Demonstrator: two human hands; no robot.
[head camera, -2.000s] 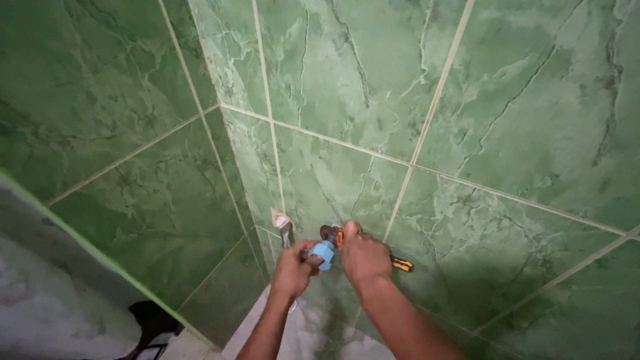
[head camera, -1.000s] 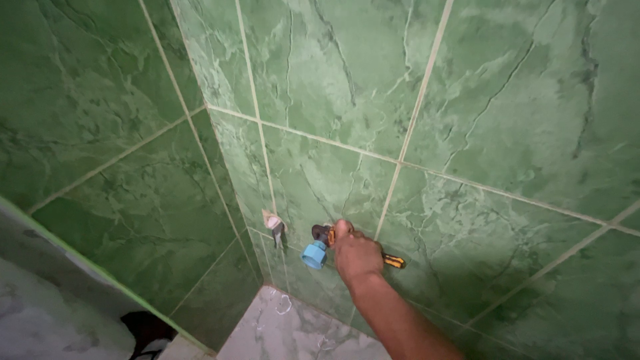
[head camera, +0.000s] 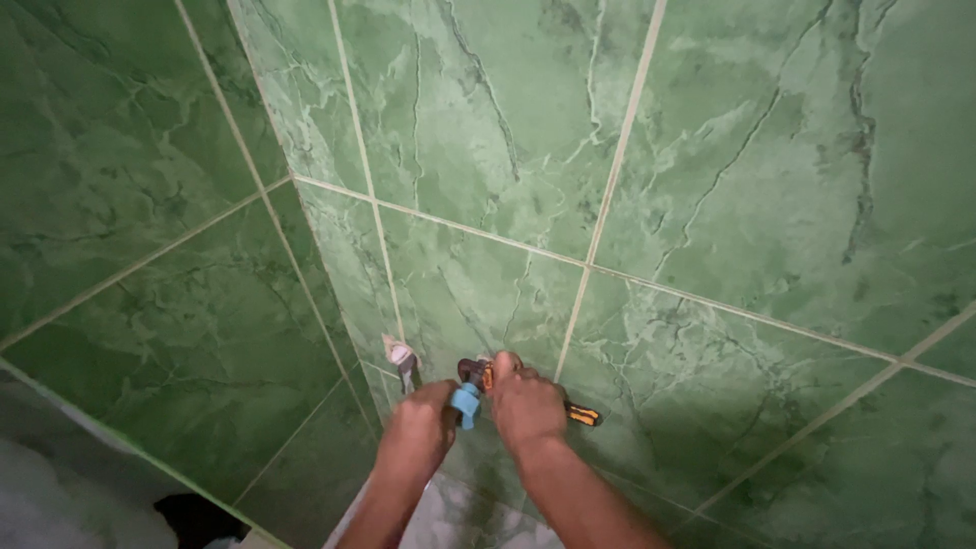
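Note:
My right hand (head camera: 526, 400) grips a tool with an orange and black handle (head camera: 583, 414), whose end sticks out to the right of the fist. To the left of that hand a dark pipe elbow or fitting (head camera: 467, 367) sits at the green tiled wall. A light blue plastic fitting (head camera: 466, 404) hangs below it. My left hand (head camera: 419, 423) is closed beside the blue fitting, its fingers at the left edge; what lies within them is hidden. Up and left of that hand a second wall fitting (head camera: 399, 354) shows a whitish base and a dark grey lower part.
Green marbled tiles (head camera: 488, 206) cover the wall, which meets a side wall (head camera: 145, 229) in a corner on the left. A pale edge (head camera: 137, 450) crosses the lower left, with a dark object (head camera: 200, 518) beyond it. A light marbled surface (head camera: 457, 515) lies below my hands.
My left hand, out of view one second ago, is back beside the blue fitting. My right hand has stayed on the tool at the wall.

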